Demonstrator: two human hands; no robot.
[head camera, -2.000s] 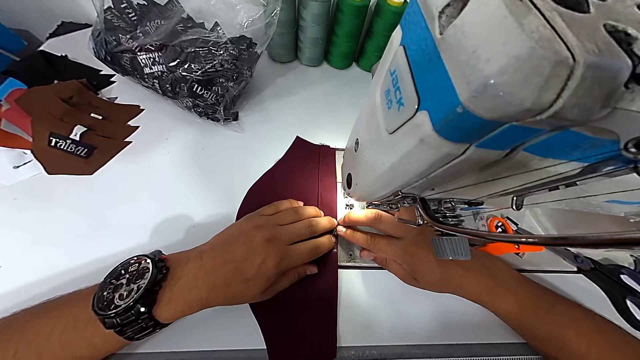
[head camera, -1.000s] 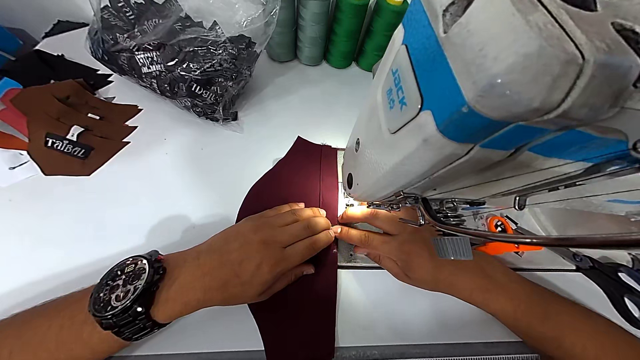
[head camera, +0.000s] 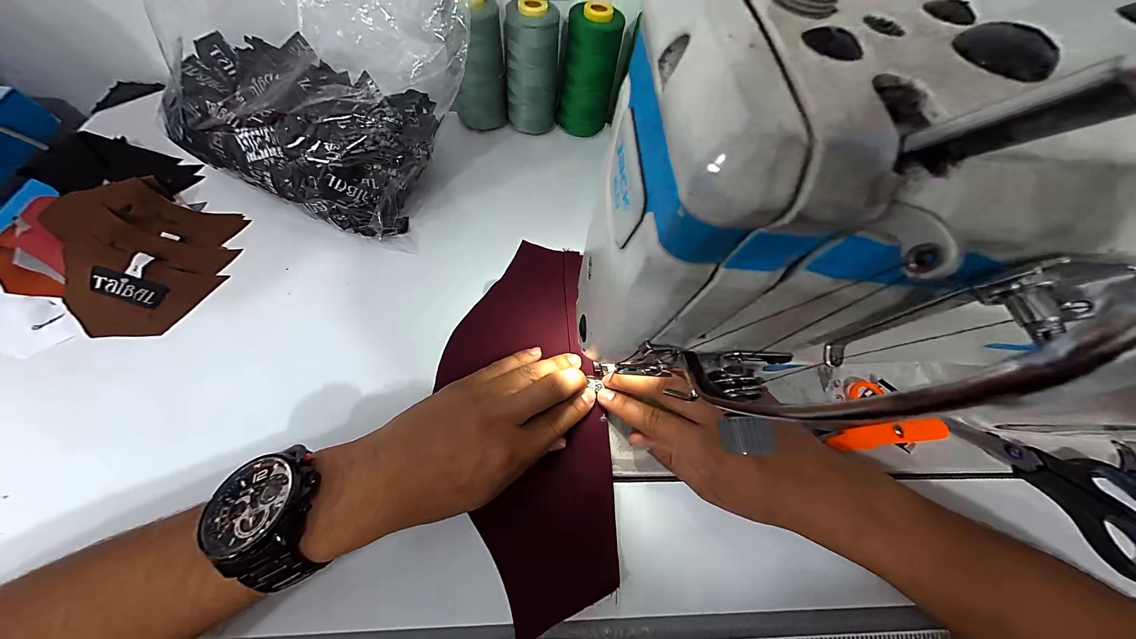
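Note:
A maroon fabric piece (head camera: 550, 524) lies under the needle area of a Jack sewing machine (head camera: 737, 177), its seam running along the right side. My left hand (head camera: 461, 426), with a black wristwatch (head camera: 257, 510) on the wrist, rests flat on the fabric, fingertips near the presser foot (head camera: 605, 367). My right hand (head camera: 710, 444) has its fingertips at the fabric's right edge, close to the left fingertips. A small, light-coloured bit shows between the two hands; what it is cannot be told. The right fingers are partly behind machine parts.
A clear plastic bag of black woven labels (head camera: 311, 142) stands at the back left. Brown fabric pieces (head camera: 151, 257) with a label lie at the far left. Several thread cones (head camera: 532, 71) stand behind. Orange-handled thread snips (head camera: 887, 433) and black-handled scissors (head camera: 1083, 497) lie at the right.
The view has shifted and tilted a little. The lower end of the fabric now shows above the table's front edge. Both hands stay close together by the presser foot.

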